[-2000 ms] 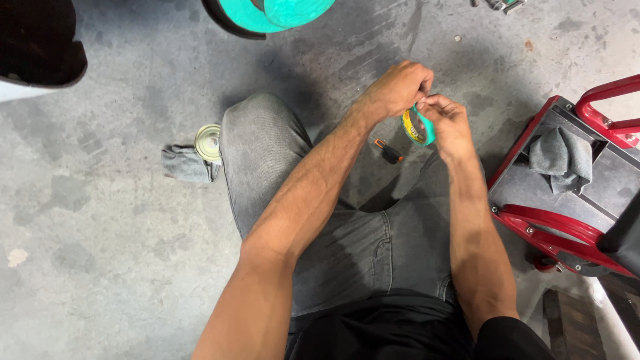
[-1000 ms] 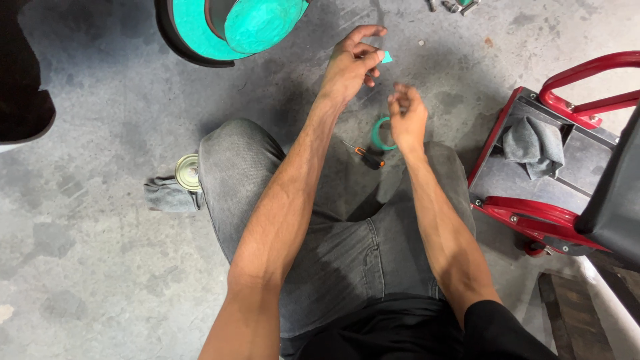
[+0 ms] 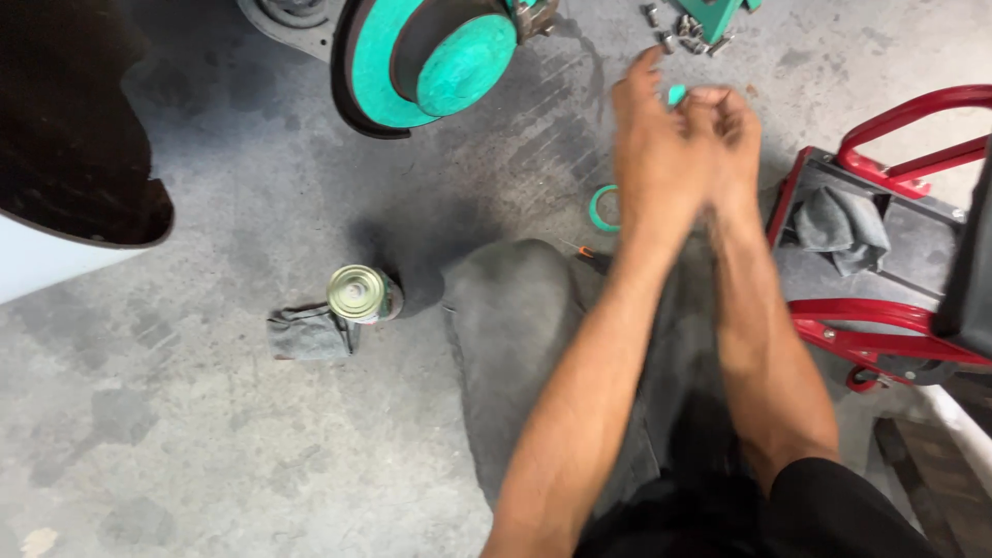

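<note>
A small piece of green masking tape (image 3: 676, 94) shows between my two hands, which are close together over the floor. My left hand (image 3: 659, 132) has its index finger stretched out, and the tape piece is at its thumb side. My right hand (image 3: 721, 120), blurred, has its fingers curled beside the tape; which hand grips it cannot be told. The roll of green tape (image 3: 595, 209) lies on the floor left of my wrists, partly hidden. Further up and left, a brake disc (image 3: 376, 70) and its hub (image 3: 467, 66) are covered with green tape.
An aerosol can (image 3: 358, 293) stands beside a folded grey cloth (image 3: 310, 335). An orange-tipped tool (image 3: 585, 251) lies by my knee. Several bolts (image 3: 694, 35) lie near a green stand (image 3: 711, 15). At right is a red-framed rolling seat (image 3: 860, 314) with a grey rag (image 3: 841, 229). A dark-lined panel (image 3: 85, 232) is at left.
The tape roll was in my hands two seconds ago and is now on the floor. A small tape piece came off into my left hand, and my hands have come together again. The view has shifted.
</note>
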